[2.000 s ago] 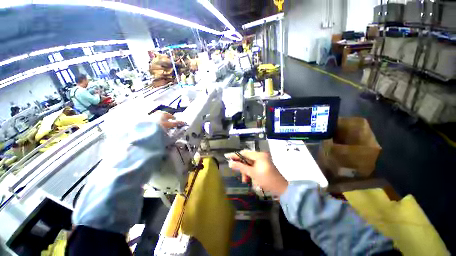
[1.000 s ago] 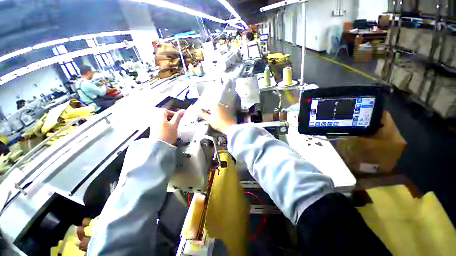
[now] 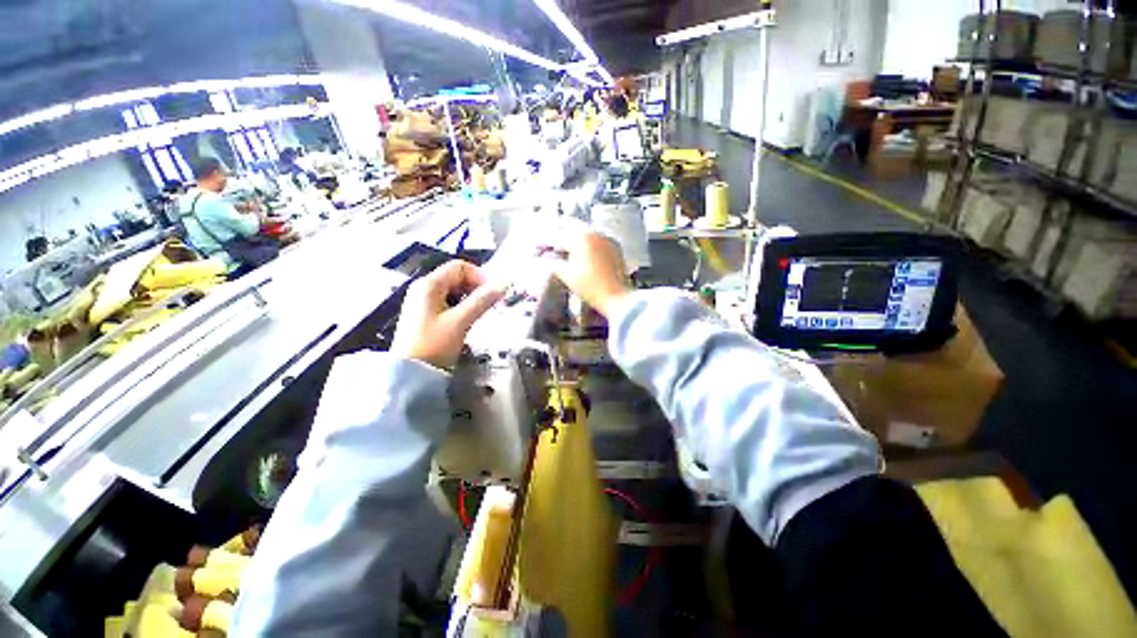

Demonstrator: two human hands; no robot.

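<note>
The white sewing machine head (image 3: pixel 489 405) stands in front of me. My left hand (image 3: pixel 439 312) is at the left side of its top, thumb and forefinger close together; whether they pinch a thread is too small to tell. My right hand (image 3: pixel 591 272) is raised over the top of the head, fingertips together; what they hold cannot be made out. The yellow workpiece (image 3: pixel 567 523) with a brown edge hangs on the narrow arm bed (image 3: pixel 476 617) below the needle area (image 3: pixel 564 405).
A control touchscreen (image 3: pixel 858 294) stands at the right, with a cardboard box (image 3: pixel 929 393) behind it. Yellow pieces (image 3: pixel 1022 548) lie at the lower right and rolled ones (image 3: pixel 218 580) at the lower left. Thread cones (image 3: pixel 717 204) stand behind the machine. A person (image 3: pixel 215 218) sits at the far left.
My right hand has gone from beside the needle area, where it held a small dark tool, up to the machine top. My left hand has risen slightly and its fingers have moved closer to the right hand.
</note>
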